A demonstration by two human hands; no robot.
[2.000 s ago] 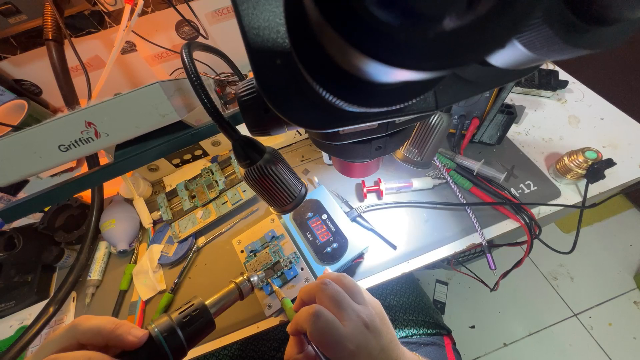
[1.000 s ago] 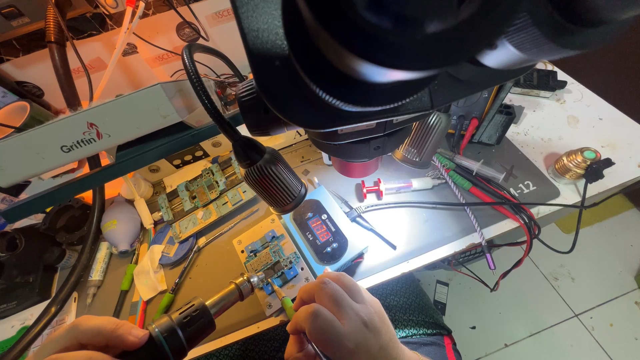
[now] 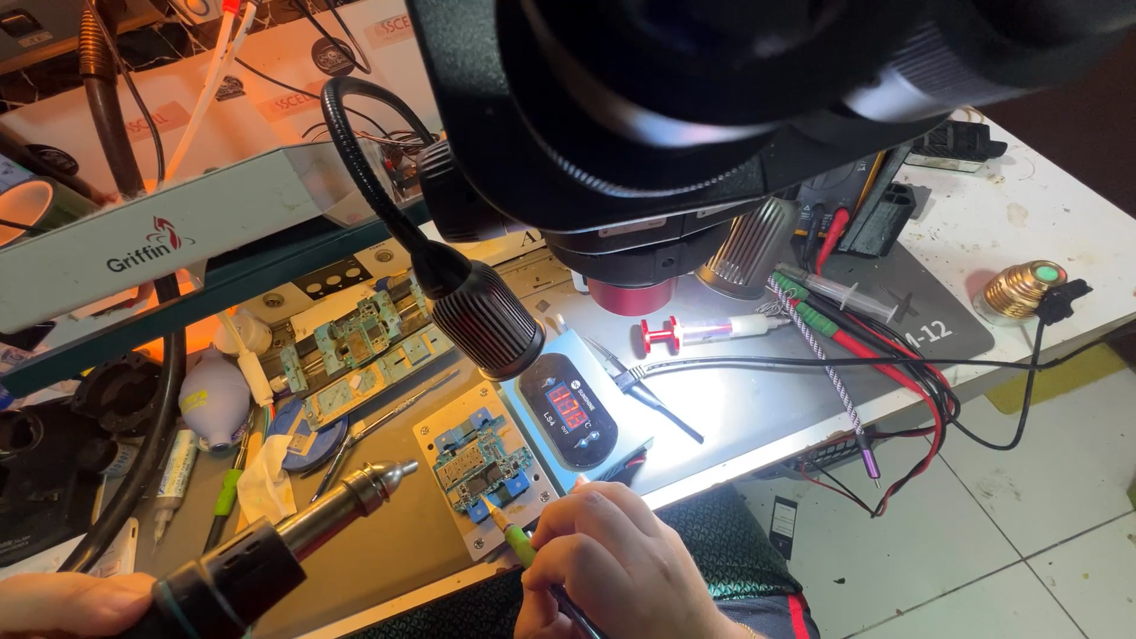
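Observation:
My left hand [image 3: 80, 603], at the lower left edge, is closed around the black grip of a hot-air rework handpiece [image 3: 293, 532]. Its metal nozzle points right, a short way left of a circuit board [image 3: 484, 466]. That board lies on a metal plate [image 3: 488, 543] with blue pieces around it. My right hand [image 3: 612, 555] grips a slim tool with a green sleeve [image 3: 519, 543], whose tip reaches the board's lower edge; whether they touch cannot be told. Against the plate's right side stands a light-blue heating station [image 3: 568, 413] with a lit red display. Above hang a gooseneck lamp [image 3: 475, 315] and a microscope [image 3: 630, 293].
Right of the station lie tweezers [image 3: 661, 408], a cable [image 3: 799, 361] and a red-ended syringe [image 3: 710, 330]. Test leads [image 3: 879, 364] drape over the bench's front edge. At left are another board in a holder [image 3: 359, 342], a grey blower bulb [image 3: 213, 399] and a glue tube [image 3: 173, 479].
The hot-air nozzle, earlier right at the circuit board, now sits back to the left of it. My right hand stays about where it was.

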